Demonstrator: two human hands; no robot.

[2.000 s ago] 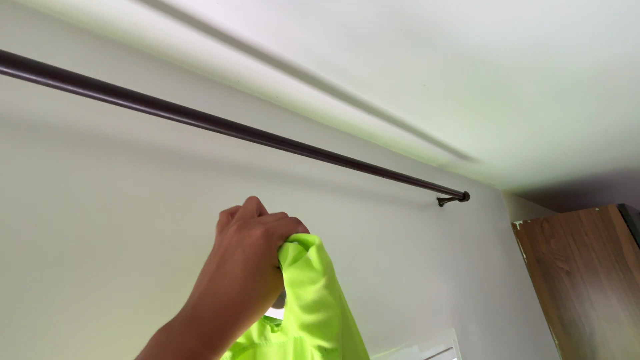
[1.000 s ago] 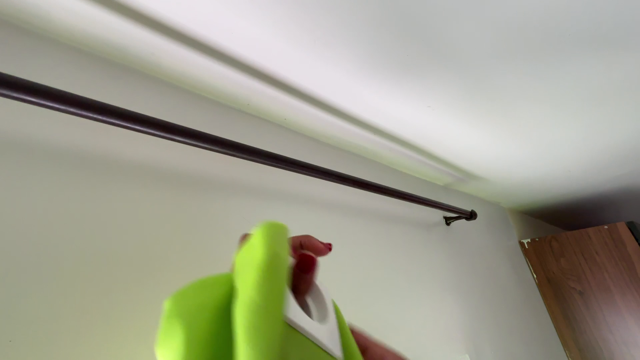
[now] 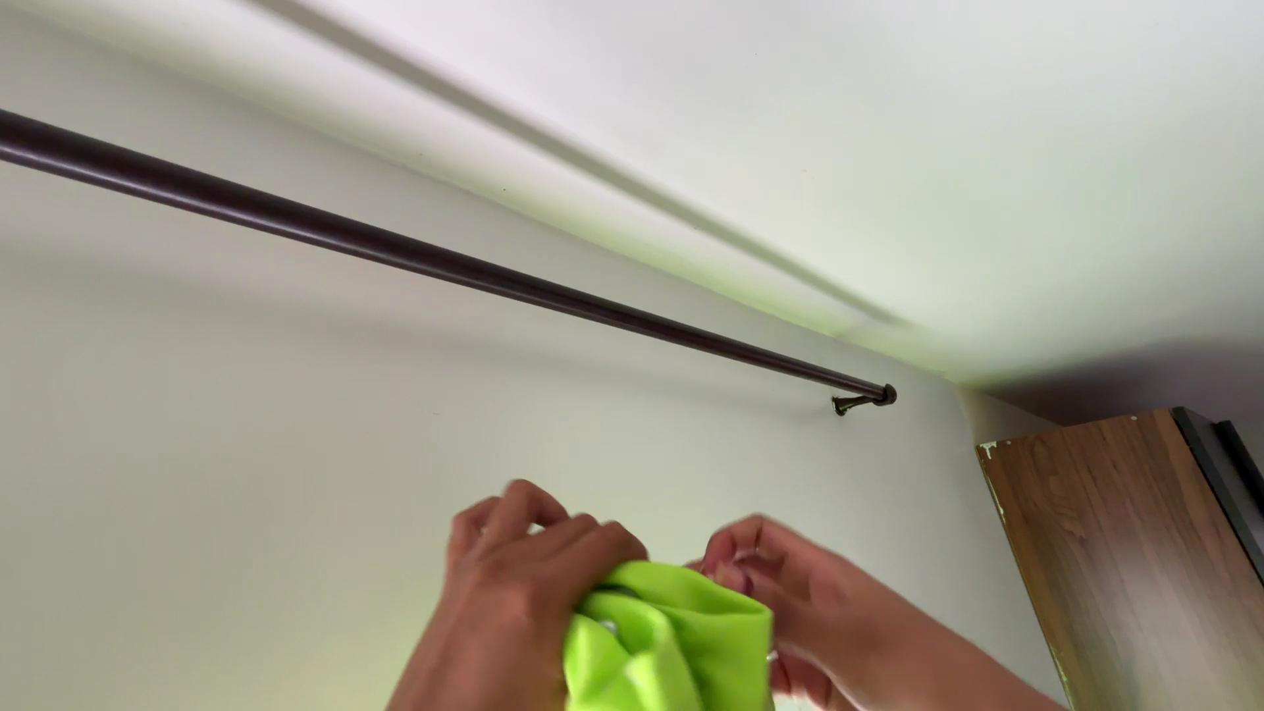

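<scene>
Bunched lime-green fabric is held up at the bottom centre. My left hand grips its upper left part, the fingers curled over the top edge. My right hand is at the fabric's right side, thumb and fingertips brought together close to its edge; whether they pinch the cloth cannot be made out. A small piece of something white shows just below the right fingers. The lower part of the fabric is out of frame.
A dark curtain rod runs along the pale wall above my hands, ending at a wall bracket. At the right stands a brown wooden cabinet with chipped edges, below the white ceiling.
My right hand, not seen two seconds ago, is now at the fabric's right side. The cloth has turned and is more bunched, and the white ringed piece seen a second ago is mostly hidden.
</scene>
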